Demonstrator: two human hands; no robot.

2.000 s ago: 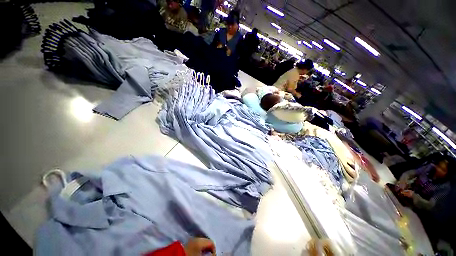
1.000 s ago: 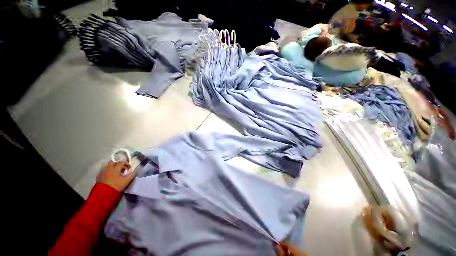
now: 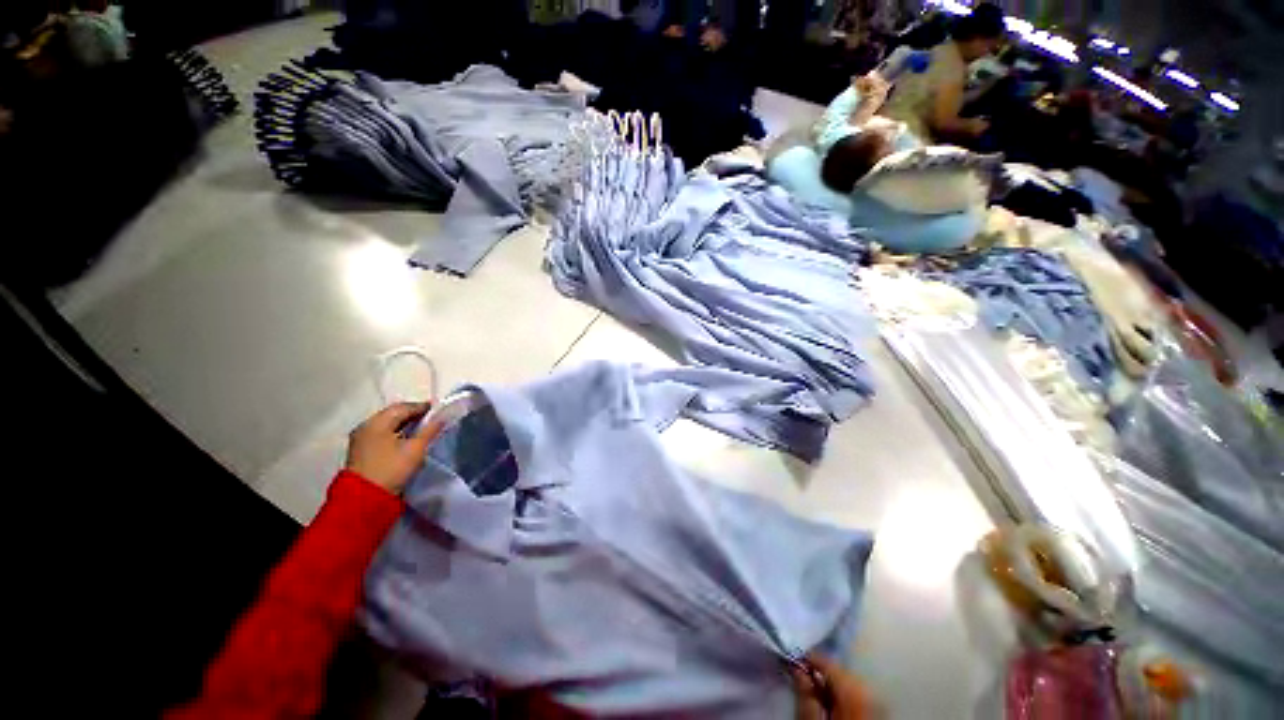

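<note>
A light blue collared shirt (image 3: 620, 521) lies spread on the white table nearest me, with a white hanger (image 3: 408, 369) in its neck. My left hand (image 3: 387, 445), in a red sleeve, grips the hanger below its hook, beside the collar. My right hand (image 3: 834, 692) is at the bottom edge, partly cut off and blurred, with its fingers closed on the shirt's front edge. A small dark thing shows at its fingertips; I cannot tell what it is.
A pile of blue shirts on white hangers (image 3: 704, 267) lies beyond. Shirts on black hangers (image 3: 408, 134) lie farther left. Tape rolls (image 3: 1049, 570), a pink-red bottle (image 3: 1063, 684), white packets (image 3: 1007, 422) and poly bags (image 3: 1197, 549) are at right. A person (image 3: 958, 85) is behind the plush toy (image 3: 915, 197).
My left hand, out of view at first, came to the hanger and has lifted the hook and collar up and rightward. My right hand stays at the shirt's front edge. The pink-red bottle has come into view.
</note>
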